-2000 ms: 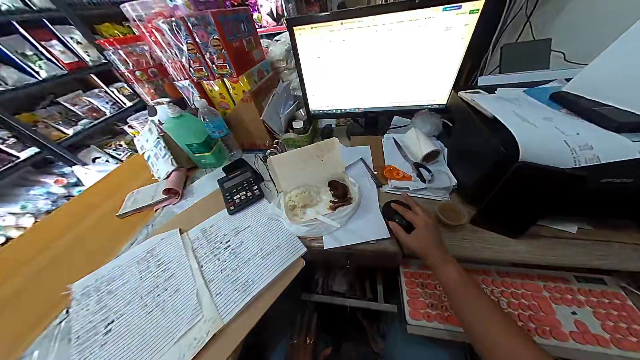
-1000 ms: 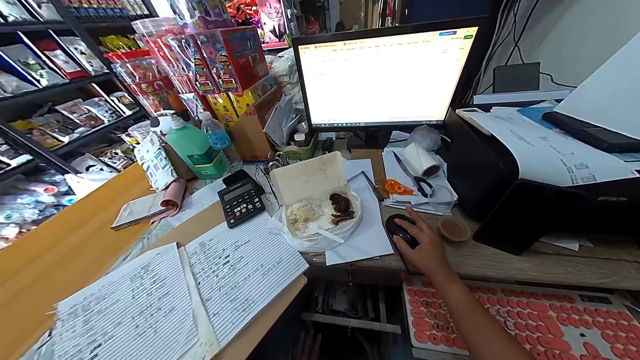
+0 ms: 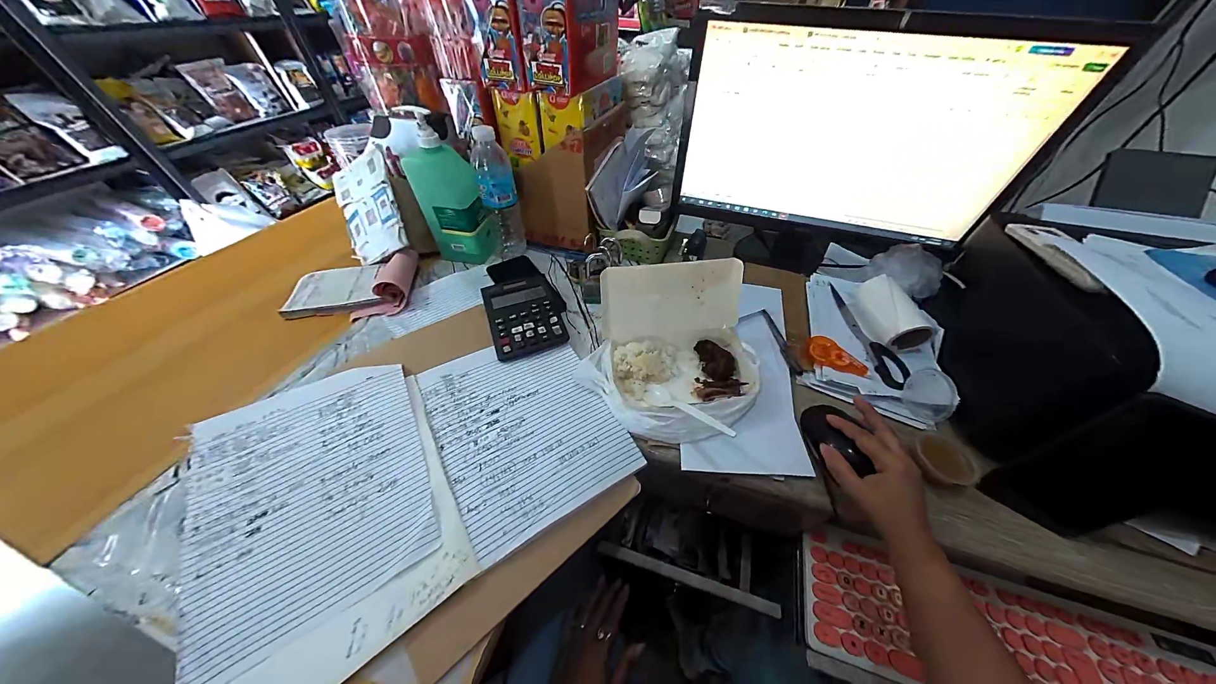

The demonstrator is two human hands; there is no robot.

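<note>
My right hand [image 3: 879,470] rests over a black computer mouse [image 3: 838,441] on the desk, its fingers along the mouse's right side. My left hand [image 3: 600,622] hangs low in the shadow below the desk edge, fingers apart, with nothing seen in it. Between and above the hands, an open takeaway box [image 3: 673,302] in a white plastic bag holds rice [image 3: 644,364], dark meat [image 3: 715,361] and a white plastic spoon [image 3: 703,418]. Left of it lie handwritten lined sheets [image 3: 313,503] and a black calculator [image 3: 524,318]. A lit monitor [image 3: 893,123] stands behind.
A pink-keyed keyboard [image 3: 864,598] sits on a lower tray under my right forearm. Scissors [image 3: 888,366], an orange cutter [image 3: 836,355] and a paper roll [image 3: 891,312] lie on papers. A round cup [image 3: 945,460] is beside my right hand. Bottles [image 3: 442,190] stand at the back left.
My left hand now shows more clearly below the desk edge, where it was only faint one second ago. My right hand stays at the mouse.
</note>
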